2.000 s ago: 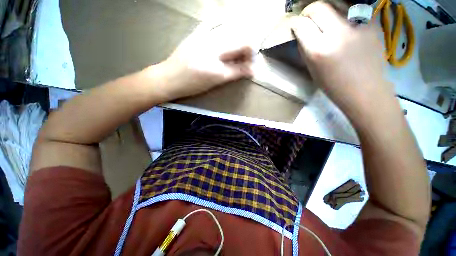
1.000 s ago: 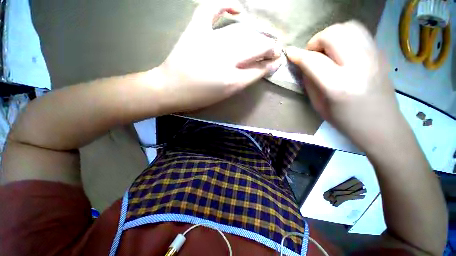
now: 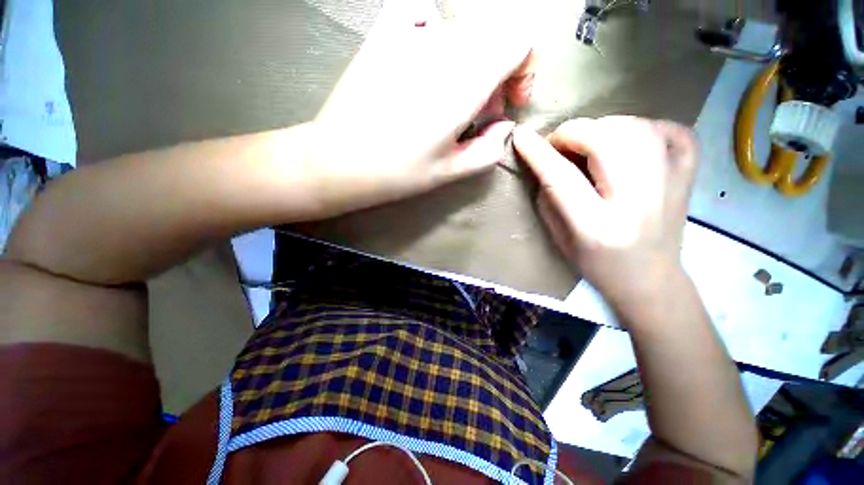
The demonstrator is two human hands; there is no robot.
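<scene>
A large taupe fabric panel (image 3: 189,76) lies over the white table and reaches its front edge. My left hand (image 3: 426,104) rests on the panel, its thumb and fingertips pinching the cloth near the middle; glare washes out its back. My right hand (image 3: 616,180) meets it there, thumb and forefinger pinching the same spot of fabric. A short dark line shows in the cloth at the fingertips. What exactly lies between the fingertips is hidden. Small metal sewing machine parts (image 3: 589,24) stand just beyond the hands.
Yellow-handled scissors (image 3: 748,123) lie at the right behind a white ribbed knob (image 3: 803,127). Two small fabric scraps (image 3: 768,281) lie on the table at right. A strip bundle (image 3: 616,393) lies on the lower shelf. More taupe cloth (image 3: 194,322) hangs at lower left.
The folded pale piece between my hands no longer shows; the cloth there lies flatter. My right hand has moved down and left. The view has shifted, showing more of the machine.
</scene>
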